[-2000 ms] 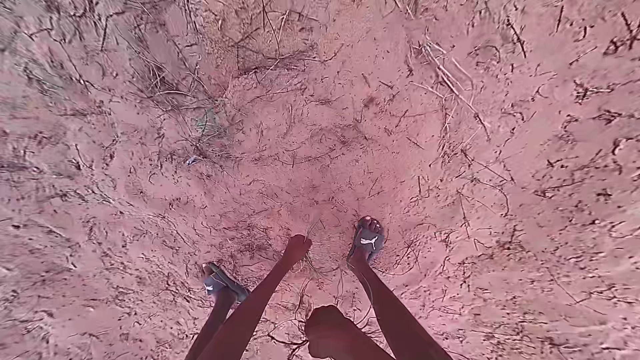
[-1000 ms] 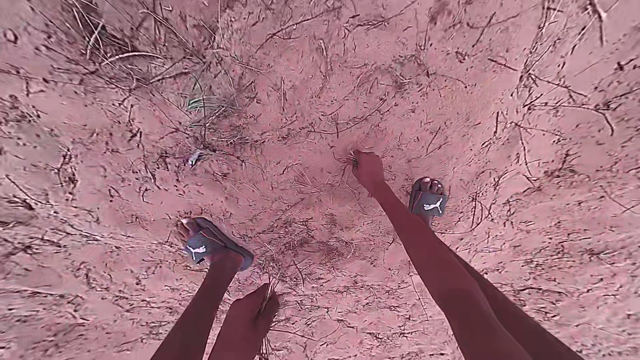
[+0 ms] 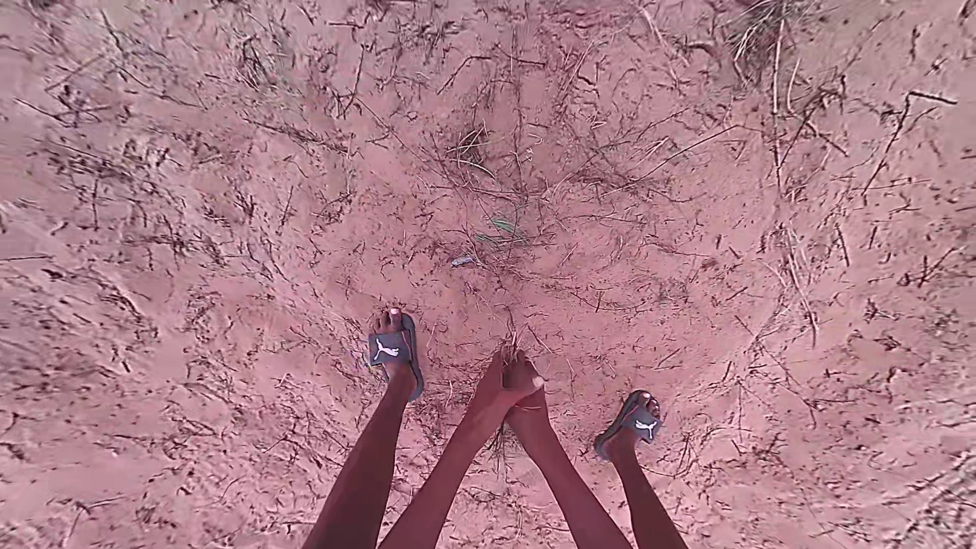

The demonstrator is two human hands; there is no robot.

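Note:
My left hand [image 3: 494,387] and my right hand [image 3: 528,390] meet low in the middle of the head view, between the two feet. A small bunch of dry grass and thin twigs [image 3: 512,340] is held between them. Its tips stick out past the fingers, and some stems hang below the wrists. The thumb of one hand lies across the other hand, and the fingers partly hide the bunch.
My feet wear dark slide sandals, the left one [image 3: 389,349] further forward than the right one [image 3: 645,427]. Reddish sandy ground [image 3: 427,229] bears scattered twigs. Ahead lie a green leafy scrap [image 3: 503,226], a small pale scrap [image 3: 462,261] and a grass clump [image 3: 762,30].
My hands were wide apart one second ago, the right one reaching forward to the ground and the left one holding stems near my left foot. Now they are together. The view has shifted.

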